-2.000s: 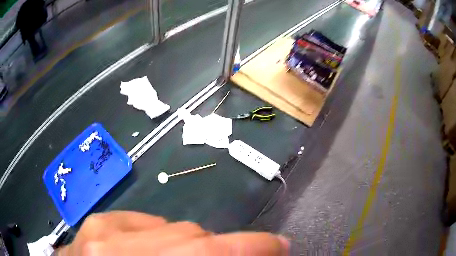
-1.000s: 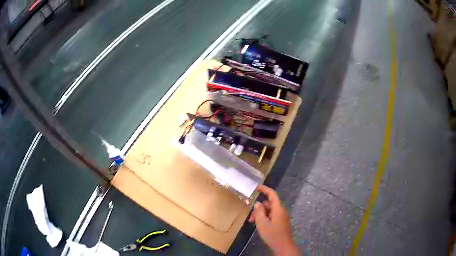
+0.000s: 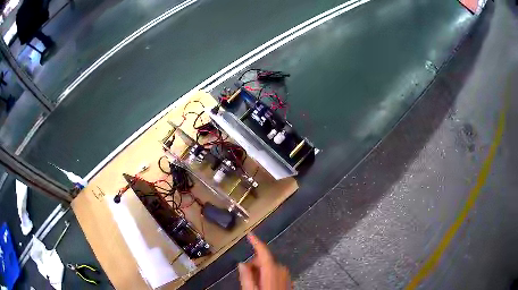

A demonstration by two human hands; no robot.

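Observation:
Display units stand on their long edges on the brown cardboard sheet. The nearest unit has a white-clear cover on its left side. A middle unit shows brass standoffs, white pieces and tangled red and black wires. The farthest unit, dark with a pale cover, reaches past the cardboard onto the bench. A black power adapter lies between the nearest and middle units. My right hand is at the bottom edge, partly cut off, fingers apart, touching no unit. My left hand is out of the picture.
Yellow-black pliers, white paper, a small white bottle and part of a blue tray lie at left. Metal rails cross the green bench. A dark-clothed person is at upper left. The grey floor is at right.
The units, close together a second ago, now stand farther apart, the farthest one turned and partly off the cardboard. My right hand is no longer at the nearest cover.

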